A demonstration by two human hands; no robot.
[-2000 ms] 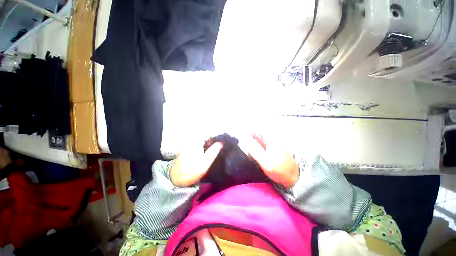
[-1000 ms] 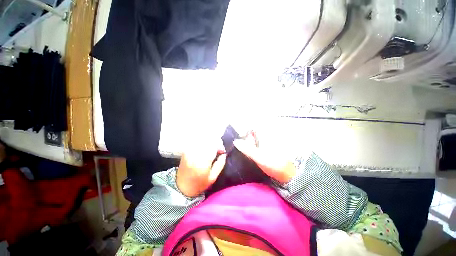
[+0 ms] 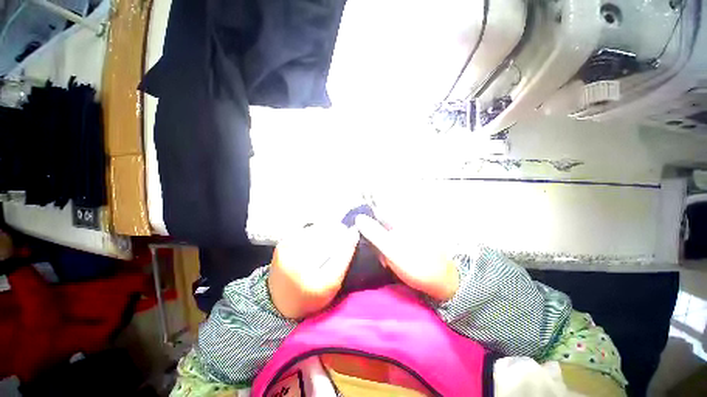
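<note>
A small dark garment piece (image 3: 366,267) is bunched between my hands, above the pink apron at the table's front edge. My left hand (image 3: 314,252) is closed on it from the left side. My right hand (image 3: 407,252) pinches its upper end from the right. The fingertips of both hands are washed out by glare, so the exact grip is hard to see. The piece's lower part hangs down against the apron.
Dark cloth (image 3: 203,132) drapes over the left of the white table (image 3: 558,221). A white sewing machine (image 3: 558,62) stands at the upper right. A ragged pile of dark pieces (image 3: 62,147) lies far left. Red cloth (image 3: 66,314) shows at lower left; dark cloth (image 3: 620,310) hangs at lower right.
My hands have come closer together around the dark piece. My left hand has turned inward and covers more of it, and less of the cloth shows between them.
</note>
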